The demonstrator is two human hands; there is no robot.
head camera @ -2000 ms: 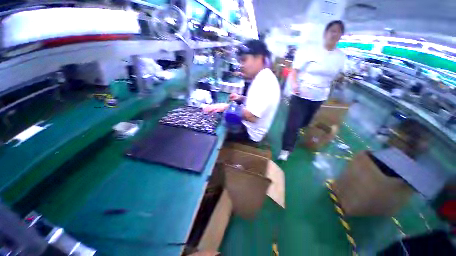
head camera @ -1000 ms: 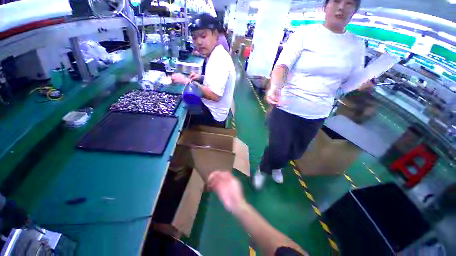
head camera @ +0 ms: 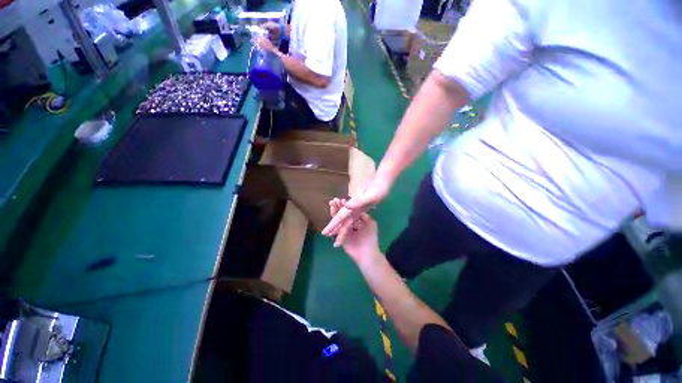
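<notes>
My right hand (head camera: 359, 233) reaches out in front of me with the palm up and fingers apart and slightly curled. Another person's hand (head camera: 365, 200) lies over it, with their fingers at my palm and fingers. No object shows clearly between the hands; the other hand partly hides my palm, so something tiny there cannot be ruled out. My left hand is not in view.
A person in a white shirt (head camera: 553, 142) stands close at right. The green bench (head camera: 164, 247) at left bears a black tray (head camera: 176, 149), small parts (head camera: 194, 93) and a silver-black feeder (head camera: 41, 345). An open cardboard box (head camera: 314, 187) stands beside it; a seated worker (head camera: 318, 60) is beyond.
The standing person has come closer and reached a hand to mine. My right hand, out of view at first, has come in and turned palm up. The view has tilted down.
</notes>
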